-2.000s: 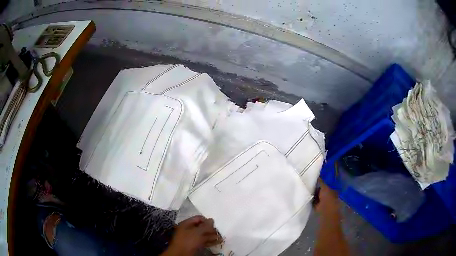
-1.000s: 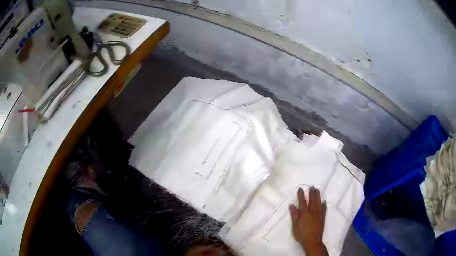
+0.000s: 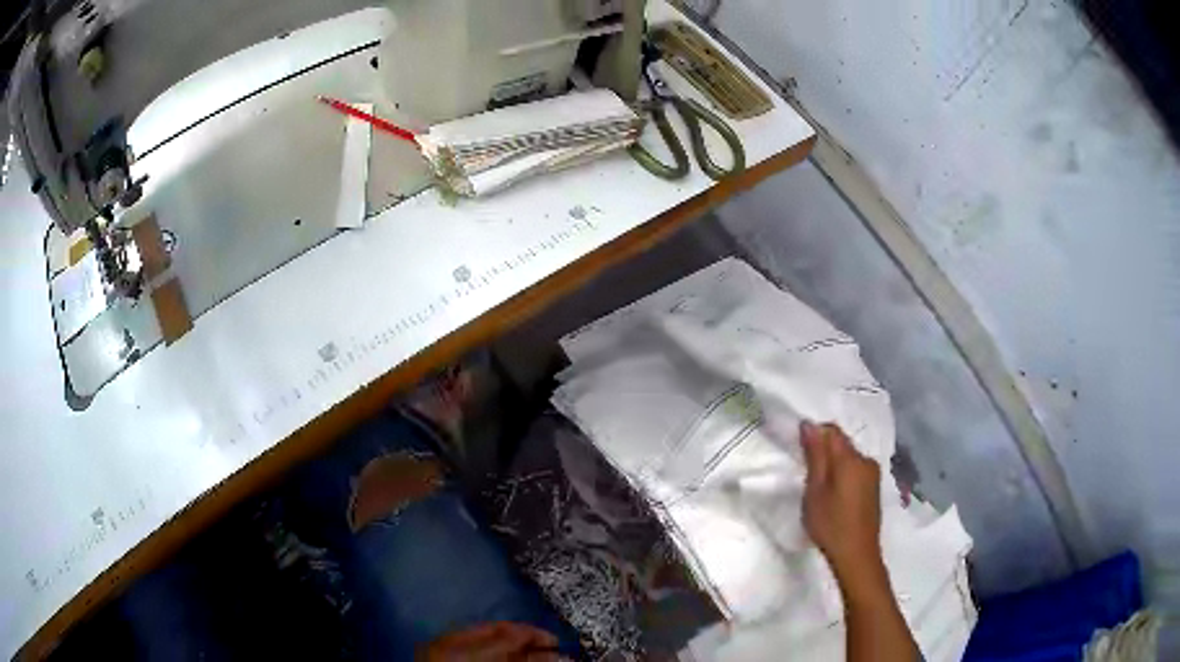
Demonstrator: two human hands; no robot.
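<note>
White garment panels with dark stitched lines (image 3: 647, 427) lie in a stack beside the table, low against the wall. My right hand (image 3: 841, 498) is on the stack, its fingers curled and closed on the cloth of a top panel, which is wrinkled and turned over there. My left hand (image 3: 498, 641) is at the bottom edge by my jeans, partly cut off; its fingers are not clear.
The sewing machine (image 3: 447, 58) stands on the white table with a wooden edge (image 3: 440, 347). A folded cloth bundle (image 3: 537, 140), red stick (image 3: 369, 118), white strip (image 3: 353, 168) and dark-handled shears (image 3: 705, 140) lie there. A blue crate (image 3: 1055, 614) is at lower right.
The view has swung left, bringing the machine and table into sight. My right hand has gone from lying flat on the panels to fingers closed on cloth. The top panel is now bunched and folded.
</note>
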